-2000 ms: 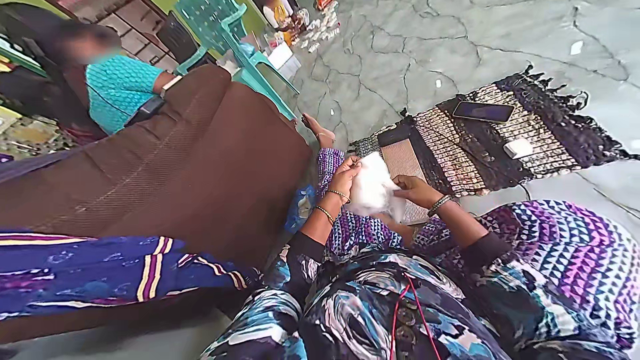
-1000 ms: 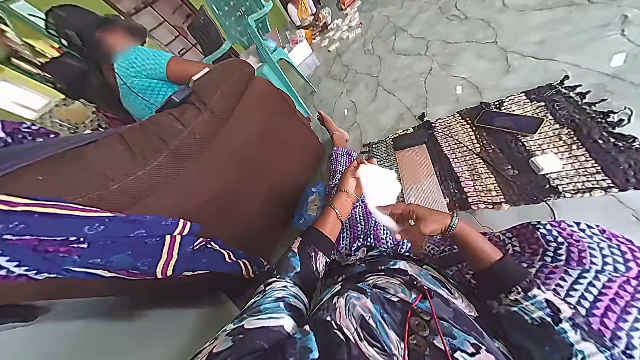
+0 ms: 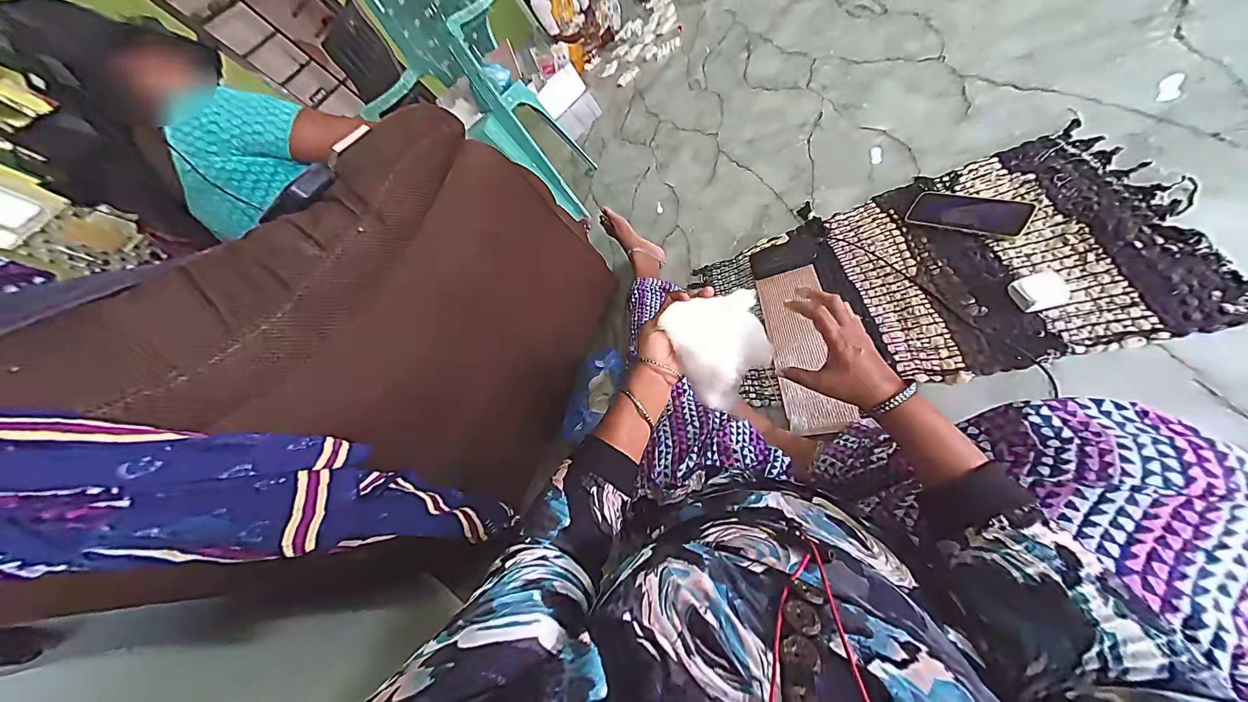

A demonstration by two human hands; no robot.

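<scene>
A fluffy white piece, which looks like cotton wool (image 3: 717, 341), lies in my left hand (image 3: 665, 336), whose fingers hold its left edge above my lap. To the right of it my right hand (image 3: 840, 353) is raised with the fingers apart and nothing in them. Beneath the right hand a flat brown ribbed board (image 3: 795, 336) lies on the edge of a woven rug (image 3: 907, 283). A blue plastic bag (image 3: 593, 390) sits on the floor by my left forearm, its contents unclear.
On the rug are a smartphone (image 3: 971, 214), a small white box (image 3: 1039, 291) and a dark cable. A brown sofa (image 3: 409, 312) with a blue patterned cloth (image 3: 175, 492) fills the left. Behind it sits a person (image 3: 234, 146) in turquoise, near a green plastic chair (image 3: 522, 127).
My right hand has come away from the white piece and opened to its right. The left hand still holds the piece, which is now spread wider than one second ago.
</scene>
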